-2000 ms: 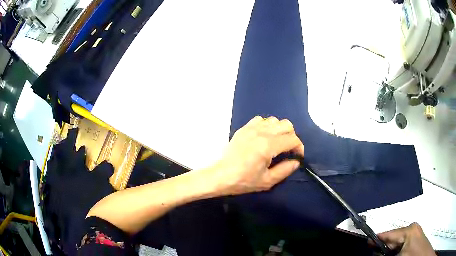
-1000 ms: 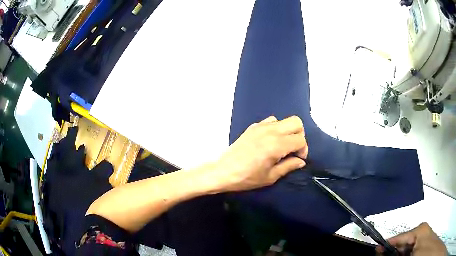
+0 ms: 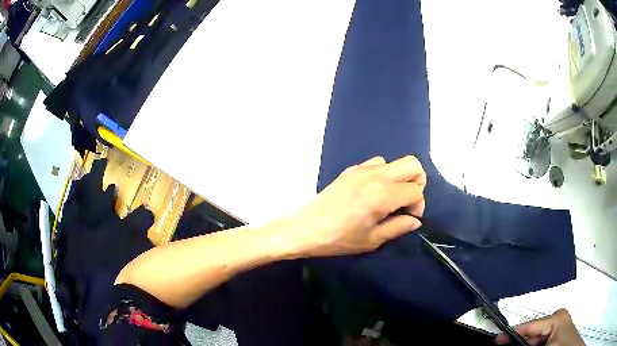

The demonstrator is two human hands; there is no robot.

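Observation:
The navy garment panel lies on the white table, its wider part reaching right. A narrow pocket opening with a pale line runs across that part. My left hand is bare and pinches the cloth at the left end of the opening. My right hand is at the lower right, cut off by the bottom edge, and holds the scissors. The long dark blades point up and left, their tips at my left fingertips. Whether the tips are inside the cloth is hidden.
The white sewing machine stands at the upper right, its needle plate set in the table. Dark cut pieces with pale tags lie upper left. Dark cloth hangs by a cardboard box lower left.
The panel and my left hand sit slightly further right in view. The scissor tips, visible apart from my left fingers a second ago, now meet my left fingertips.

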